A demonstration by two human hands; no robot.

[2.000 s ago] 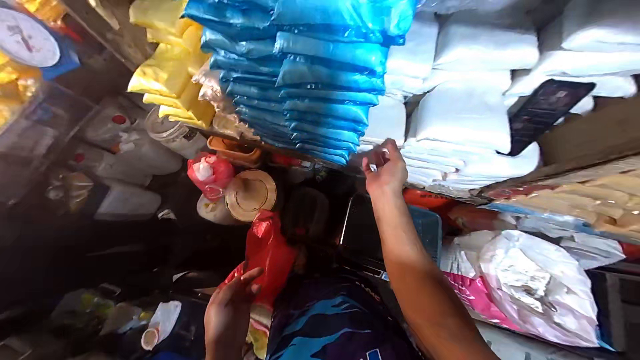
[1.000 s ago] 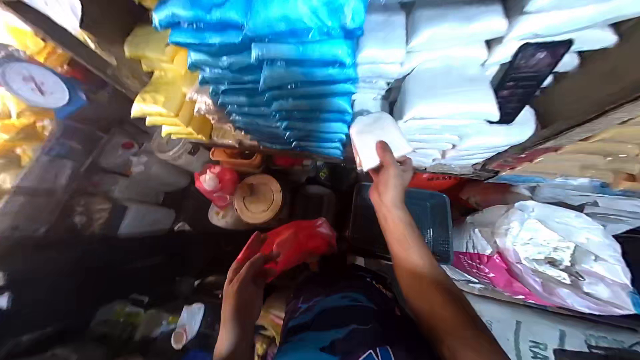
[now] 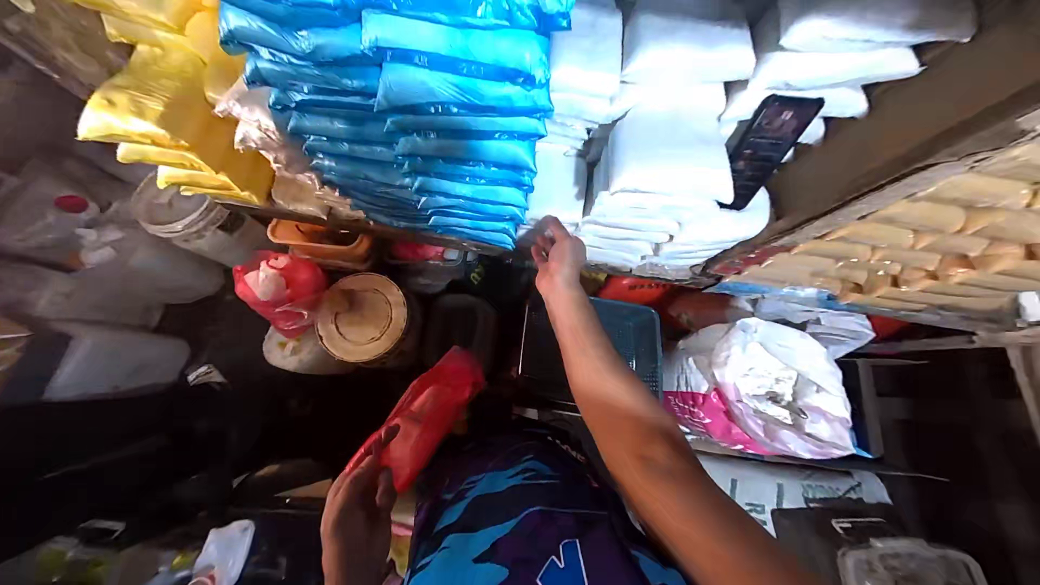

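A red plastic bag (image 3: 431,418) hangs from my left hand (image 3: 361,508), low and left of my body. My right hand (image 3: 561,253) reaches to the shelf front, its fingers curled at the lower edge of the white packets (image 3: 561,183); whether it grips one is unclear. Just left of those fingers are stacked blue plastic packets (image 3: 463,146). More white packets (image 3: 674,138) are piled to the right, with a dark flat packet (image 3: 772,150) lying on them. Yellow packets (image 3: 154,106) fill the shelf's left part.
Below the shelf are a round wooden-looking lid (image 3: 361,317), a red bag (image 3: 280,288), an orange container (image 3: 321,242) and a white bucket (image 3: 187,215). A dark blue basket (image 3: 638,337) lies under my right forearm, beside a white plastic bag (image 3: 776,386). Tan packets (image 3: 942,236) line the right side.
The white packet my right hand held one second ago is no longer seen in it; that hand is back at the shelf edge. The red bag in my left hand has swung to a more upright slant.
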